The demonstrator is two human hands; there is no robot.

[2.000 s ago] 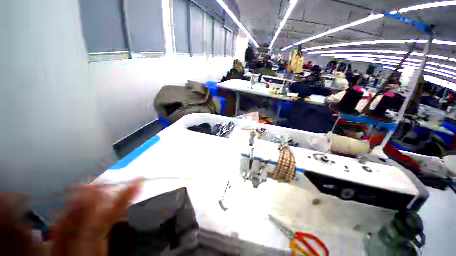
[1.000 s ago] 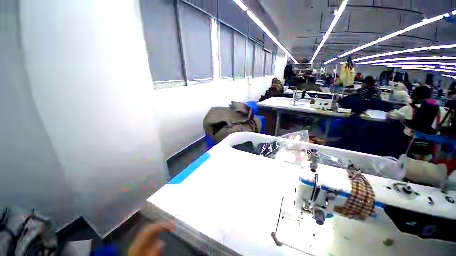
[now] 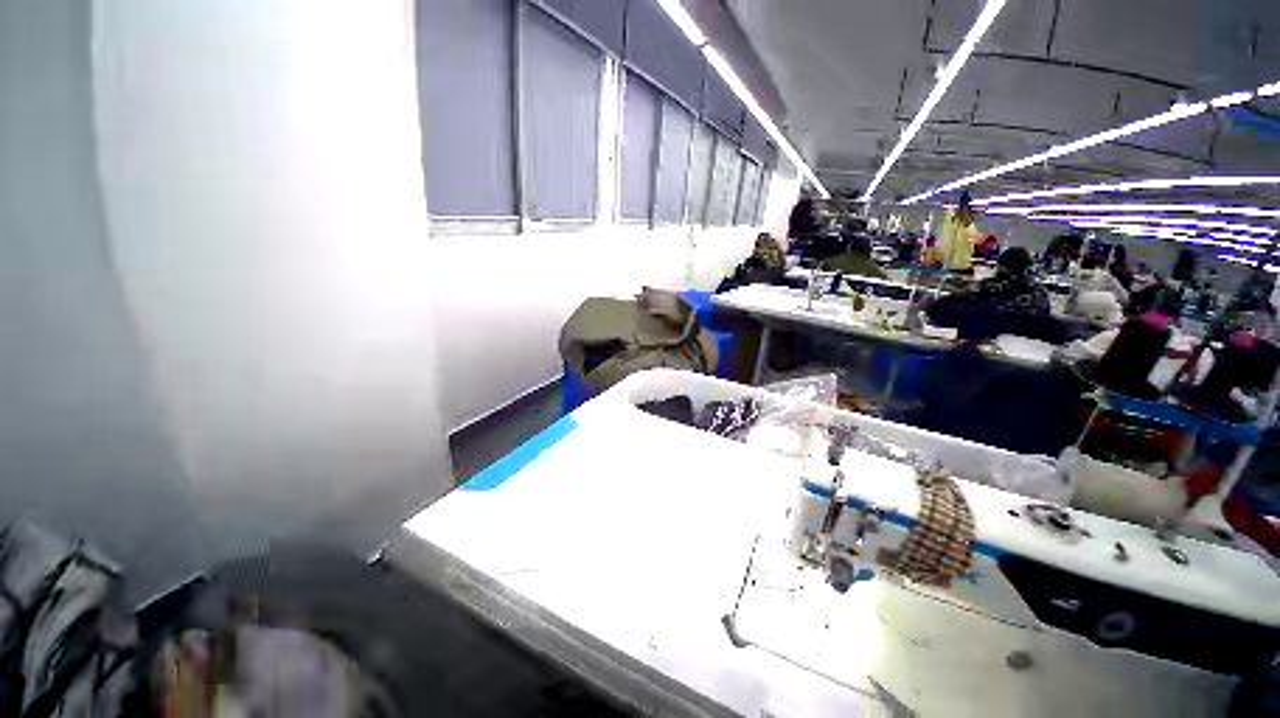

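Neither of my hands can be made out. The white lockstitch machine point(image 3: 1123, 540) stands on the white table point(image 3: 604, 505). Its needle area point(image 3: 838, 540) is at the left end of the head, and no cloth can be made out under it. A brown-white plaid scrap point(image 3: 938, 530) is draped over the head. Grey cloth point(image 3: 63, 610) lies in folds at the lower left. A blurred pale and reddish patch point(image 3: 260, 673) is at the bottom left; I cannot tell what it is.
An olive-brown garment heap point(image 3: 632, 337) sits in a blue crate point(image 3: 716, 344) beyond the table. A clear plastic bag point(image 3: 807, 400) lies in the trough behind the machine. A white wall point(image 3: 281, 281) runs along the left. People sit at machines farther back.
The view has swung left, then slightly back right. The hand and dark cloth at the lower left, and later the hand by the table edge, are gone from view. The scissors have left the picture.
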